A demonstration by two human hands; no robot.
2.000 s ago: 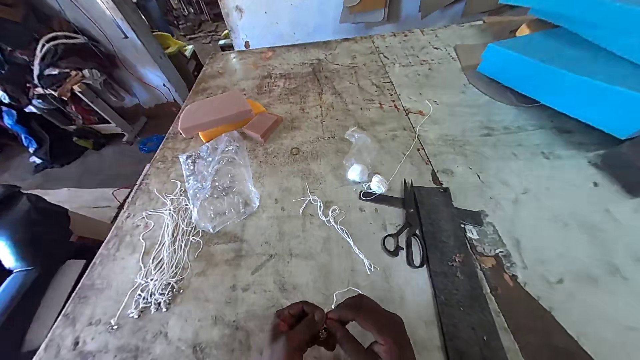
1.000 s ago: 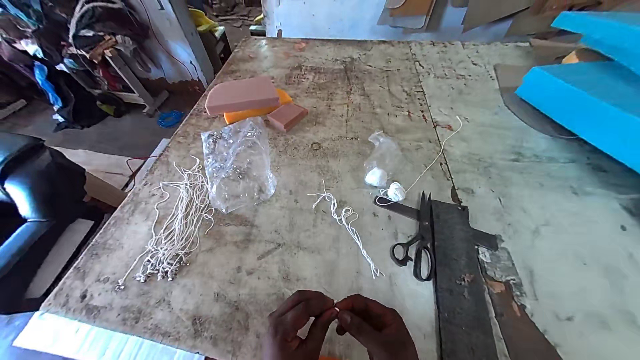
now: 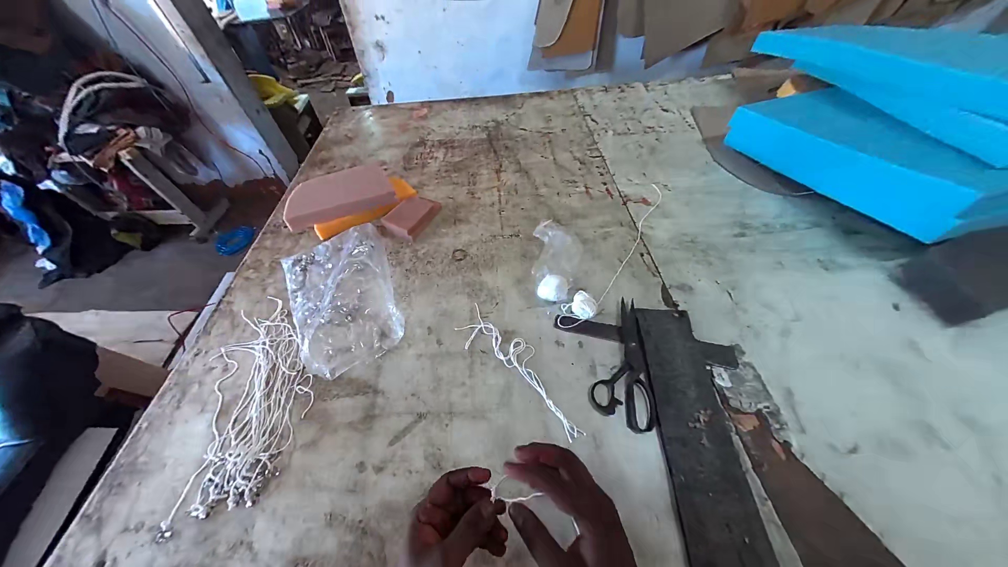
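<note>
At the near edge of the table, my left hand pinches a white string that forms a small loop. The string runs across to my right hand, whose thumb and fingers are spread around it; whether they grip it is unclear. Loose white strings lie just beyond my hands. A bundle of white strings with small metallic pieces at the near ends lies at left, beside a clear plastic bag of small shiny pieces. Black-handled scissors rest at right by two white string balls.
Pink foam blocks and an orange piece lie at the table's far left. Thick blue foam slabs stand at far right. A long dark strip lies right of my hands. A small ring sits mid-table. Brown sheets hang behind.
My hands were close together at the string one second ago; now they are farther apart, with the right fingers spread and a string loop visible between them.
</note>
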